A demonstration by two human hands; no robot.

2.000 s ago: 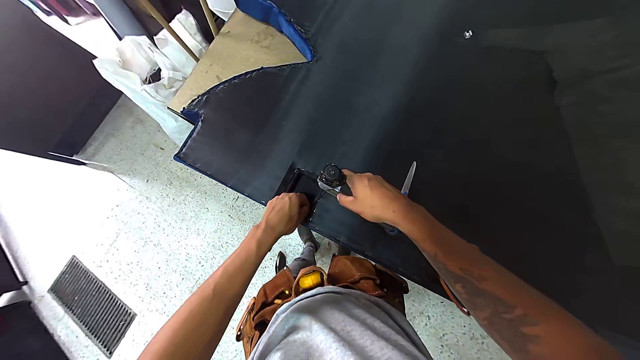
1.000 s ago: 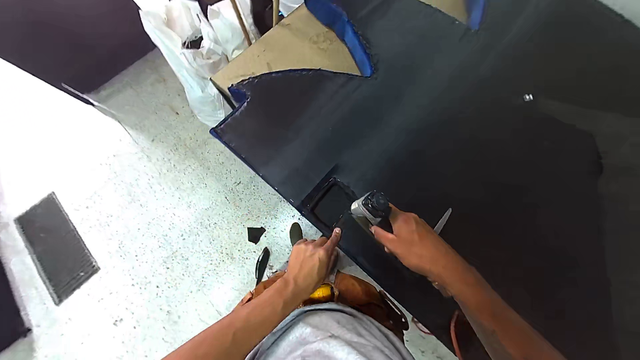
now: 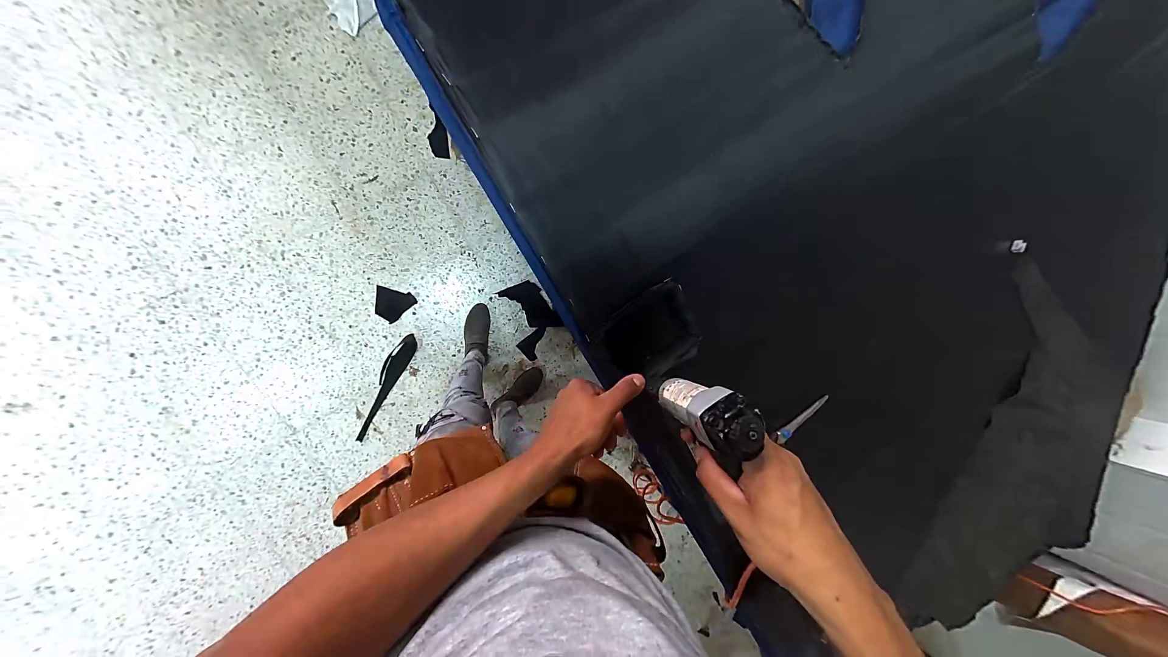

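My right hand [image 3: 762, 497] is closed round a pneumatic staple gun [image 3: 716, 420], whose nose points toward the near edge of a large panel covered in black fabric [image 3: 821, 237]. Just left of the nose, my left hand [image 3: 589, 415] lies at the panel's blue-trimmed edge, its thumb on the black fabric and its other fingers partly hidden at the edge. Beyond both hands, a recessed rectangular opening [image 3: 652, 328] shows in the fabric. Right of the staple gun, scissors [image 3: 803, 420] lie on the panel, their handles partly hidden behind the tool and hand.
Black fabric scraps [image 3: 394, 303] lie on the speckled floor [image 3: 228, 274] left of the panel. An orange coiled air hose [image 3: 655, 497] hangs beside the near edge. A small shiny object [image 3: 1018, 246] rests on the panel. A brown leather tool pouch [image 3: 456, 479] is at my waist.
The view has turned and shifted a lot. My left hand has moved out of the rectangular opening to the panel's edge beside it. The staple gun remains in my right hand.
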